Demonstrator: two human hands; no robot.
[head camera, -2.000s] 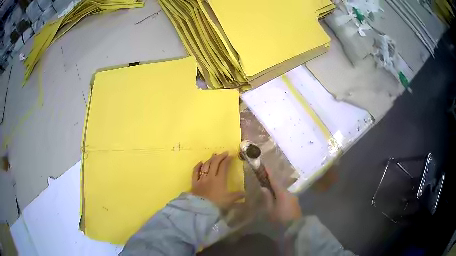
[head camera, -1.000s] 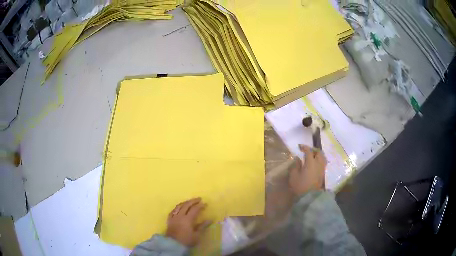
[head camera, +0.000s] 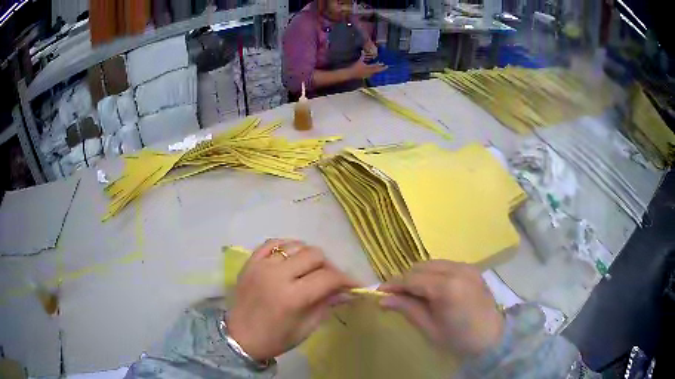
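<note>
My left hand (head camera: 285, 300), with a ring, and my right hand (head camera: 444, 303) are close together at the lower middle. Both pinch the narrow yellow edge of a bag panel (head camera: 377, 344) between fingers and thumbs. The panel hangs down below the hands with its duller side showing, blurred and cut off by the lower rim. A small yellow corner (head camera: 235, 263) shows left of my left hand. The hammer is not in view.
Stacked yellow panels (head camera: 459, 200) lie just beyond the hands. Yellow strips (head camera: 244, 152) fan out at left, with an amber bottle (head camera: 303, 115) behind. A person (head camera: 326, 48) is across the table. Crumpled scraps (head camera: 555, 185) and more yellow pieces (head camera: 518, 92) lie at right.
The view has tilted up. The panel, flat on the table before, is now lifted with its edge pinched in both hands. My right hand has let go of the hammer.
</note>
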